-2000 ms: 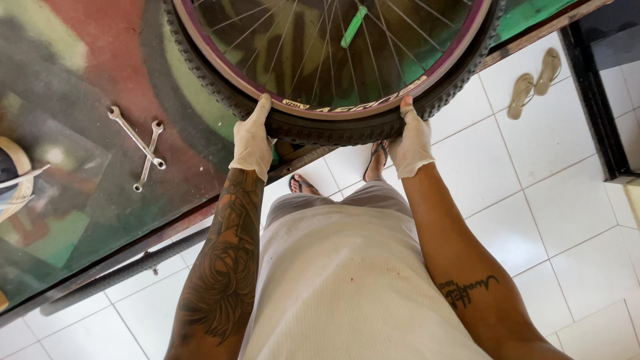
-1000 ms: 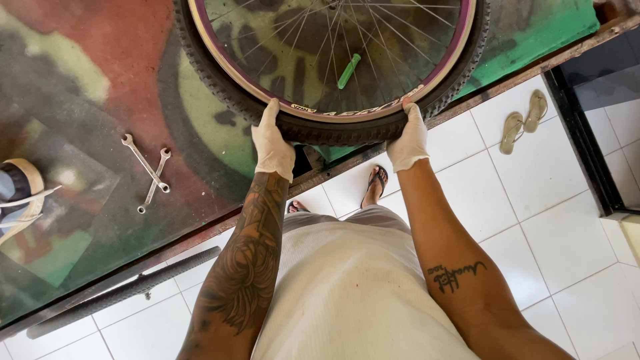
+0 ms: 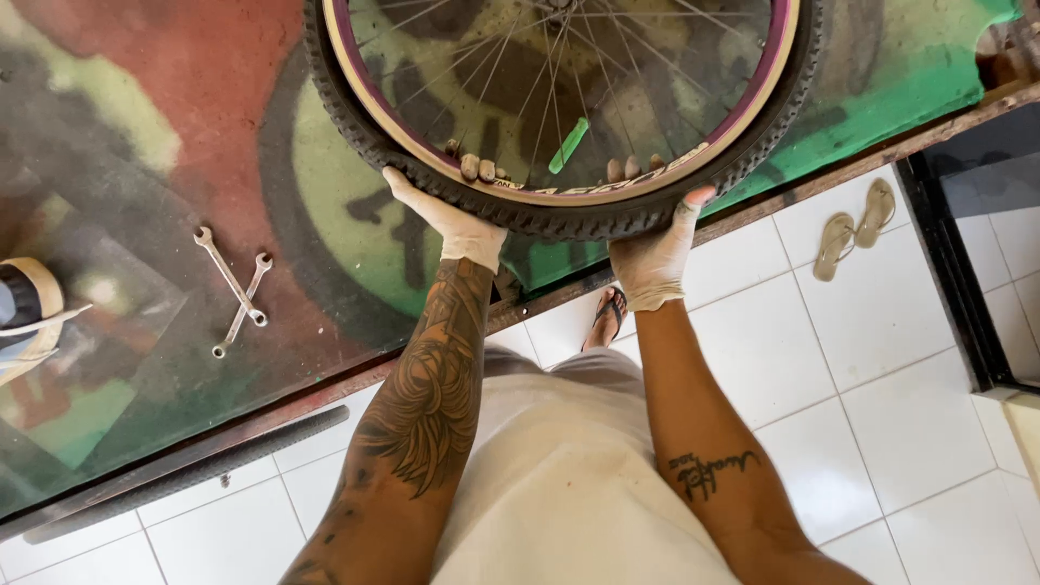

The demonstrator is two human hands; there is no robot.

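A bicycle wheel with a knobby black tire (image 3: 561, 219) and a purple and cream rim lies over the painted table, its top cut off by the frame. My gloved left hand (image 3: 451, 215) grips the tire and rim at the lower left, thumb outside and fingertips showing inside the rim. At the lower right my gloved right hand (image 3: 658, 236) holds it the same way. A green tire lever (image 3: 568, 146) shows between the spokes; whether it touches them I cannot tell.
Two crossed combination wrenches (image 3: 231, 284) lie on the painted table (image 3: 341, 333). Rolled tape or a similar round item (image 3: 32, 313) is at the left edge. Below are a loose tire (image 3: 203, 467) and sandals (image 3: 853, 227) on the tiled floor.
Both hands have shifted their hold: the fingers, out of sight before, now show inside the rim, and the thumbs have moved from the rim to the tire.
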